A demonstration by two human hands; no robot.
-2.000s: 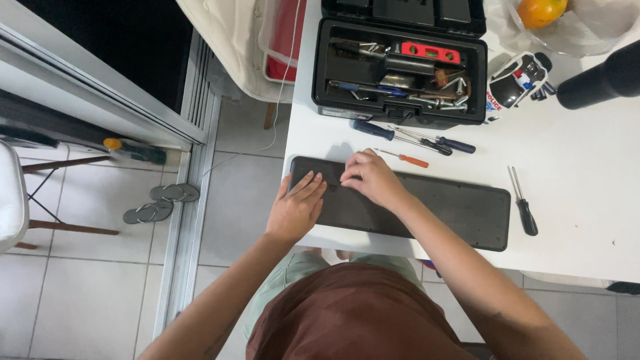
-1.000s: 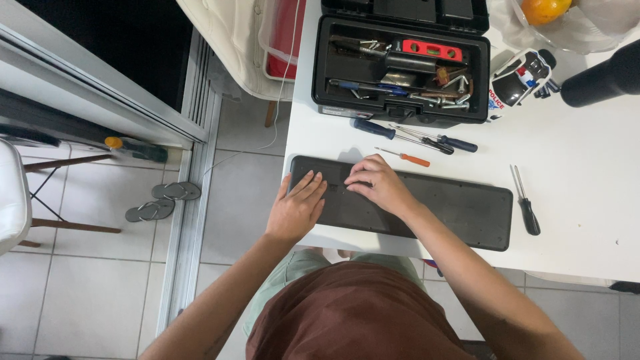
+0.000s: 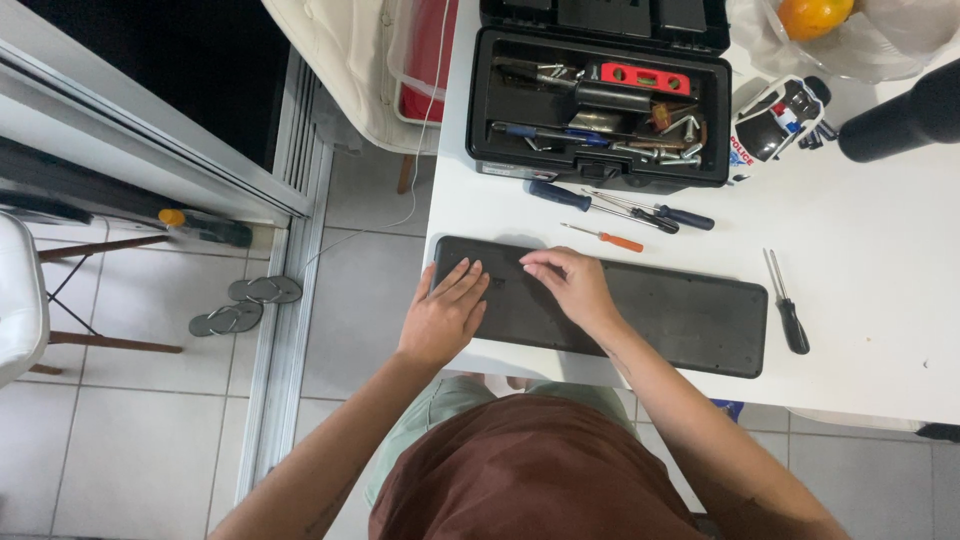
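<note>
A long black panel with rounded corners, perhaps the underside of a keyboard (image 3: 675,315), lies along the table's front edge. My left hand (image 3: 446,311) rests flat on its left end, fingers spread. Over the panel, a little to the right, my right hand (image 3: 570,281) has thumb and fingertips pinched together; whether something tiny is between them cannot be told. Just beyond the panel lies a small orange-handled screwdriver (image 3: 621,241), with a dark blue-handled screwdriver (image 3: 559,195) and others behind it. Right of the panel is a black-handled screwdriver (image 3: 793,326).
An open black toolbox (image 3: 598,171) with a red spirit level (image 3: 645,78), bolts and a pen stands at the back. To its right are a toy police helmet or vehicle (image 3: 776,120), a black bottle (image 3: 904,112) and an orange (image 3: 814,16) in a clear bag or bowl.
My right hand has shifted slightly over the panel, its fingertips now lifted a little off where they were. My left hand has stayed on the left end.
</note>
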